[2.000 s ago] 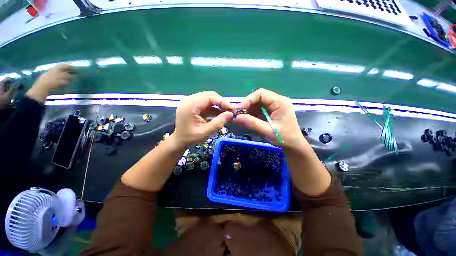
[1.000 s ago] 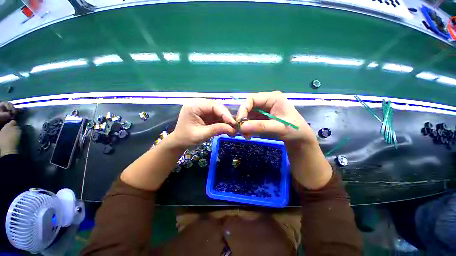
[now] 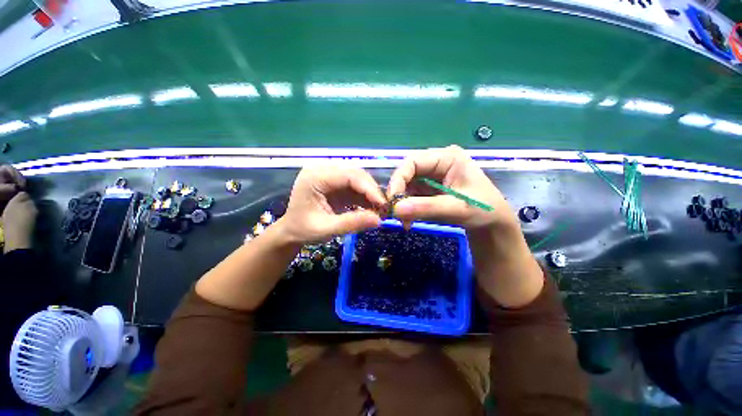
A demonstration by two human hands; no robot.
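Observation:
My left hand [image 3: 329,203] and my right hand [image 3: 451,191] meet above the back edge of the blue parts tray [image 3: 345,280]. Their fingertips hold a small round unit [image 3: 393,205] between them, mostly hidden by the fingers. My right hand also holds a green strip [image 3: 460,195], which sticks out across its back to the right. Small black parts [image 3: 419,276] fill the tray, and a gold-and-silver component [image 3: 384,262] lies on them. Round circuit board modules [image 3: 313,258] lie left of the tray, partly behind my left forearm.
A phone [image 3: 108,231], module piles [image 3: 183,203] and a white fan [image 3: 53,357] are at left. A single unit [image 3: 484,132] sits on the green belt [image 3: 366,49]. Spare green strips [image 3: 632,199] and black housings [image 3: 716,213] lie at right. Another person's hand [image 3: 16,215] shows at far left.
The unit on the belt has moved left. The green strip has tilted flatter in my right hand. My joined fingertips have lowered slightly. The neighbour's hand has drawn back to the left edge.

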